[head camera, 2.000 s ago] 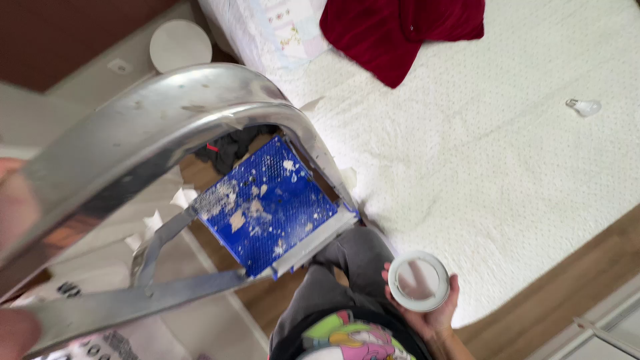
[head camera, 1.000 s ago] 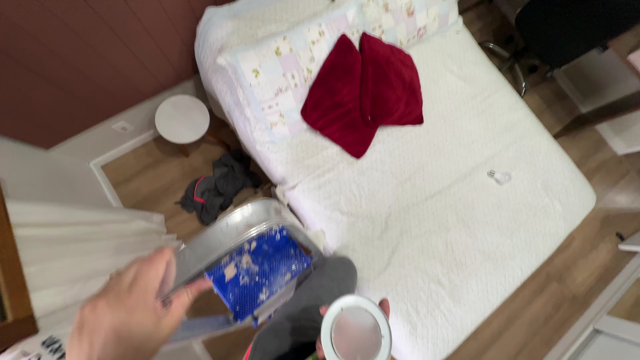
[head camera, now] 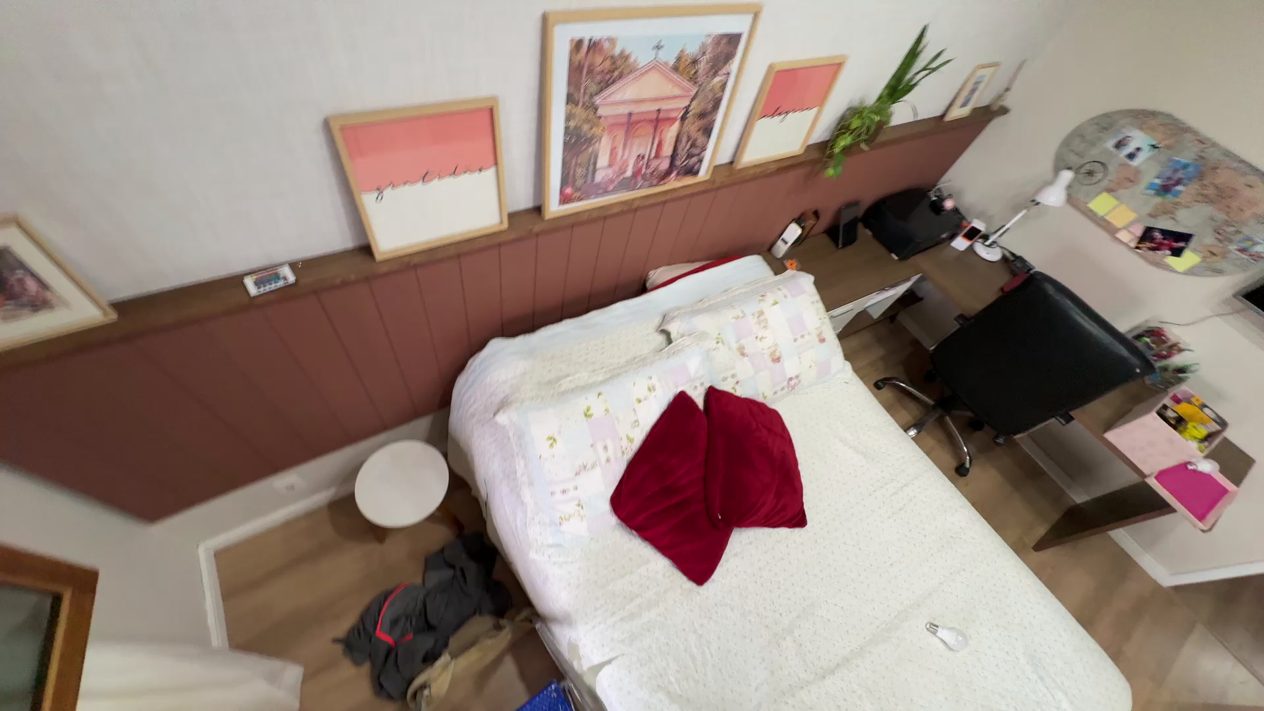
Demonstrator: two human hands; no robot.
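Neither my left hand nor my right hand shows in the head view now. Only a small part of the blue step of a metal ladder (head camera: 546,698) is visible at the bottom edge, beside the bed. A white light bulb (head camera: 947,635) lies on the white bedspread (head camera: 869,553), toward the lower right. Two dark red velvet cushions (head camera: 671,484) rest near the patchwork pillows (head camera: 583,444). The round white fixture from the earlier frames is out of view.
A round white side table (head camera: 401,483) and a heap of dark clothes (head camera: 425,612) stand left of the bed. Framed pictures (head camera: 425,178) line the wall ledge. A black office chair (head camera: 1042,355) is by the desk (head camera: 849,272) at right.
The view has swung up toward the wall. Both hands, the round white fixture and most of the ladder have left the frame. Earlier, one hand held the fixture and the other was at the ladder's rail.
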